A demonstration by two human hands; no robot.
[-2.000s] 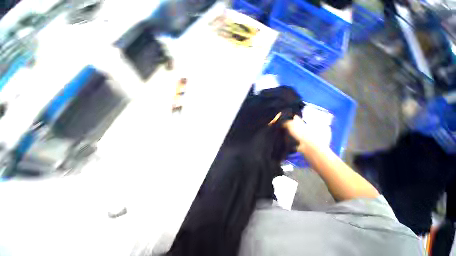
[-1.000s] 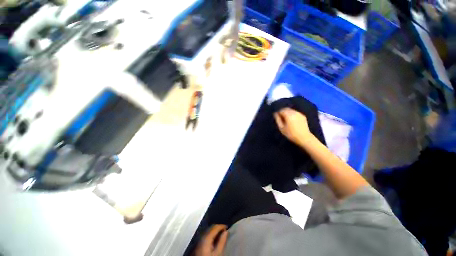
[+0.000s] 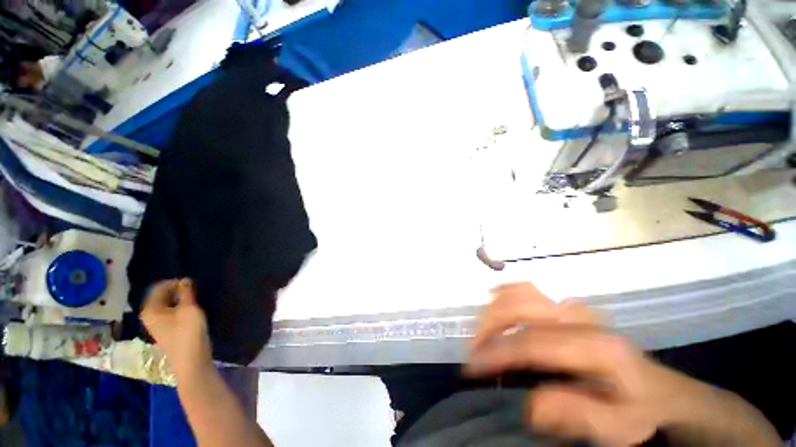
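Note:
A pile of black garment pieces (image 3: 231,183) lies on the left end of the white table and over its edge. My left hand (image 3: 179,319) is on the pile's near left part, with its fingertips pinched on the black cloth. My right hand (image 3: 567,367) is blurred above the table's front edge, left of and below the snips; its fingers are bent and apart, with nothing visible in them. The white sewing machine head (image 3: 646,79) with blue stripes stands at the upper right. Its needle area is partly hidden in glare.
Snips (image 3: 733,220) with red and blue handles lie right of the needle area. A grey ruler strip (image 3: 375,327) runs along the front edge. At the left are a blue round part (image 3: 77,278) and another machine. Black cloth lies below the table edge at the right.
The view has swung left from the blue crate to the machine and black pile. My right hand has left the black cloth by the crate. My left hand is now on the pile.

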